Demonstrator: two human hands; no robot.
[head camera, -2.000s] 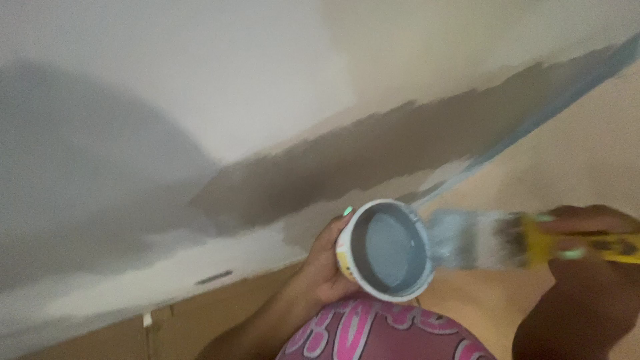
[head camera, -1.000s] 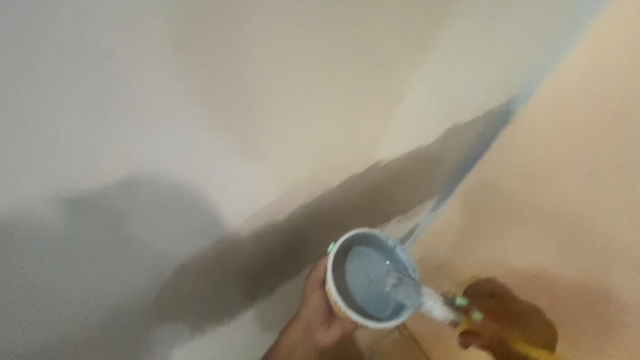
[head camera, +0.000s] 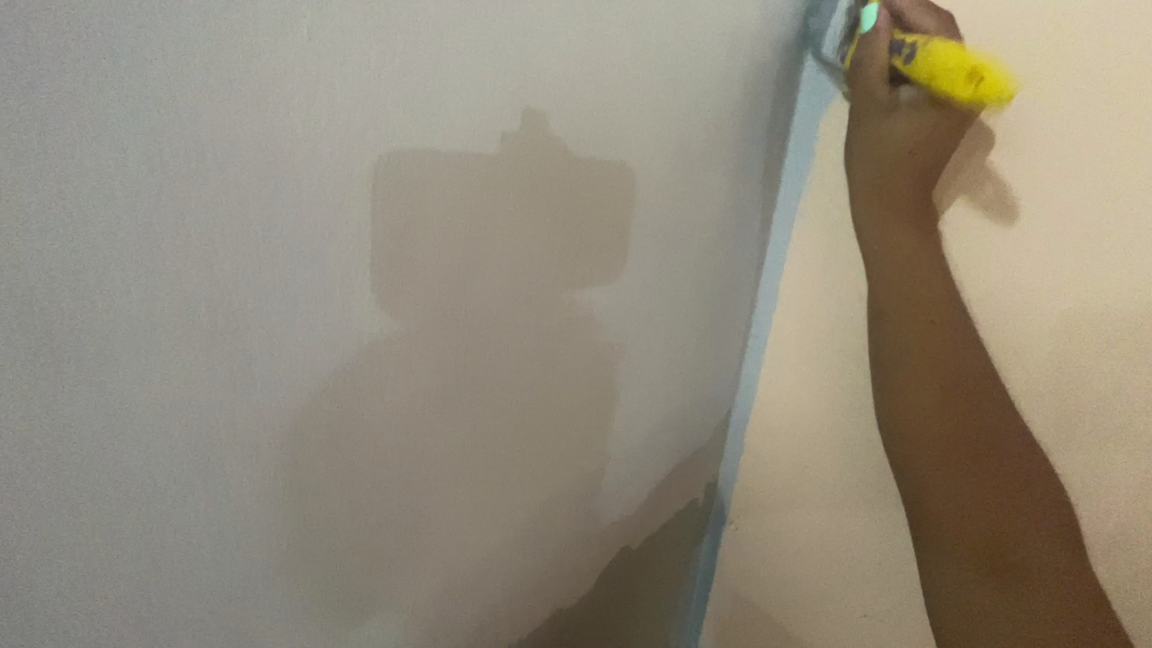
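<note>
My right hand, raised to the top right, grips a paintbrush by its yellow handle. The bristles touch the wall corner at the top edge, partly covered by my fingers. Below them a blue-grey painted strip runs down the corner between the pale grey wall and the cream wall. Neither my left hand nor the paint container is in this view.
The pale grey wall fills the left side, with a large shadow on it. A darker brownish area lies low by the corner. On the right is the cream wall.
My right hand has gone from the paint container up to the wall corner with the brush. The container and my left hand have left the view, which has shifted strongly.
</note>
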